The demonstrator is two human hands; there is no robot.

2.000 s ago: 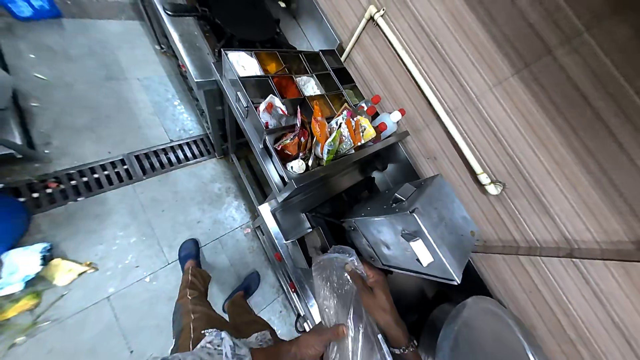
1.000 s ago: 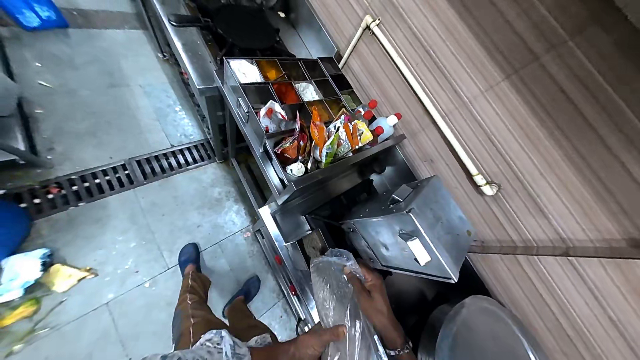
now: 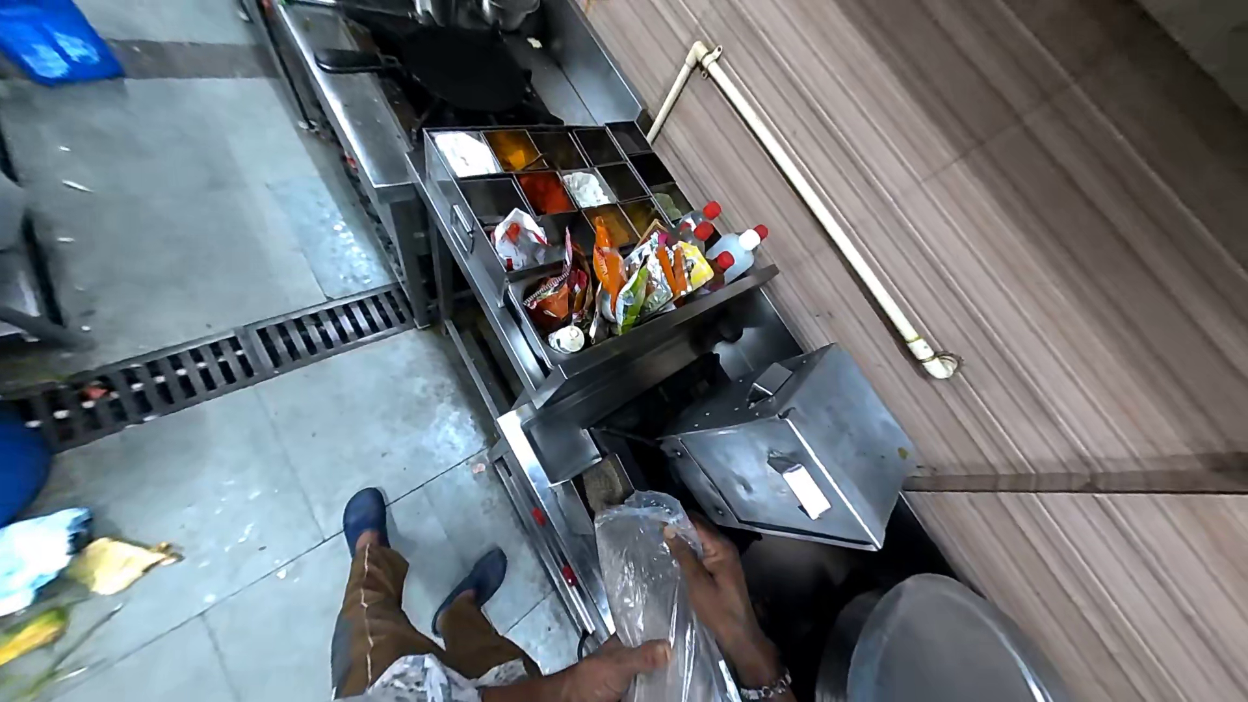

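A clear plastic bag (image 3: 648,575) hangs between my two hands at the bottom centre. My left hand (image 3: 614,671) grips its near side, thumb on top. On the bag's right edge, nearer its upper end, is my right hand (image 3: 714,585), fingers bent around the plastic; a bracelet circles that wrist. The bag's lower part runs out of the frame. Just beyond the bag stands a steel box (image 3: 790,458) with a handle, tilted in the view. A compartmented steel spice tray (image 3: 458,229) holds powders, and opened packets (image 3: 634,283) are bunched at its near end.
A black pan (image 3: 468,68) rests on the stove at the top. Red-capped bottles (image 3: 736,253) stand by the wall, below a pipe (image 3: 819,205). A large round metal lid (image 3: 946,643) is at the lower right. A floor drain grate (image 3: 214,370) crosses the left; scraps lie below it.
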